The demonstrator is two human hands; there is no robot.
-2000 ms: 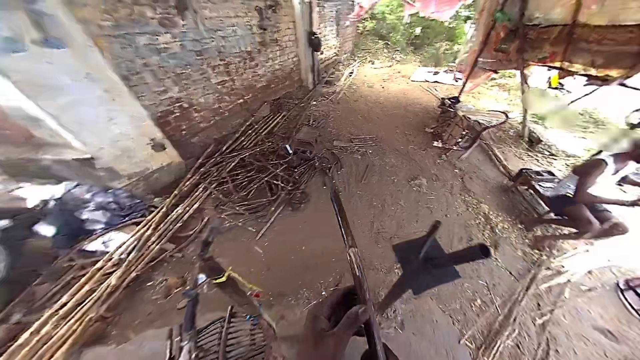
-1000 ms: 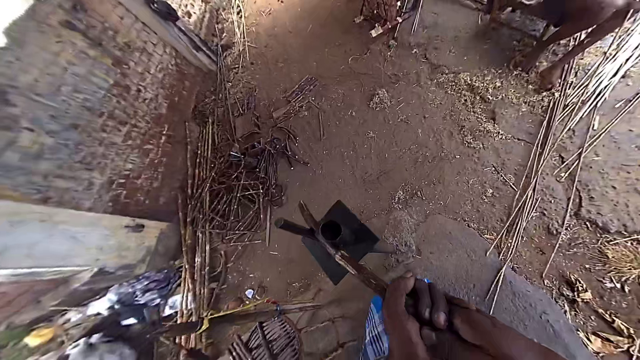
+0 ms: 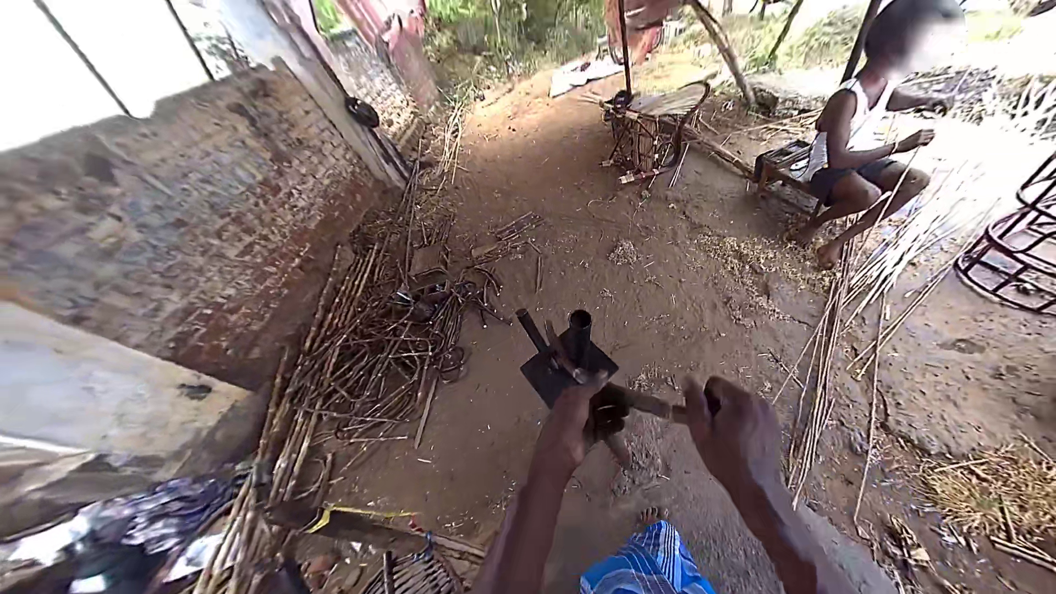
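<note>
A brown cane rod [image 3: 648, 404] runs between my two hands. My left hand [image 3: 587, 408] is closed around it, close beside a dark metal plate [image 3: 546, 376]. From this plate rise a wide open pipe [image 3: 580, 327] and a thinner tube [image 3: 532, 330]. The rod's far end reaches between the pipe and the tube; whether it touches either one cannot be told. My right hand [image 3: 728, 425] grips the rod's near part, to the right of the left hand.
Cane poles and bent pieces [image 3: 404, 355] lie beside the brick wall [image 3: 198, 223]. A person [image 3: 862, 148] sits on a low bench at the right, by long thin strips [image 3: 833, 355]. A cane frame [image 3: 1019, 247] stands at the far right, a cane stool [image 3: 652, 136] farther back.
The view has swung up from the floor. A second ago one hand showed on the rod at the lower right; now both hands hold it, by the plate.
</note>
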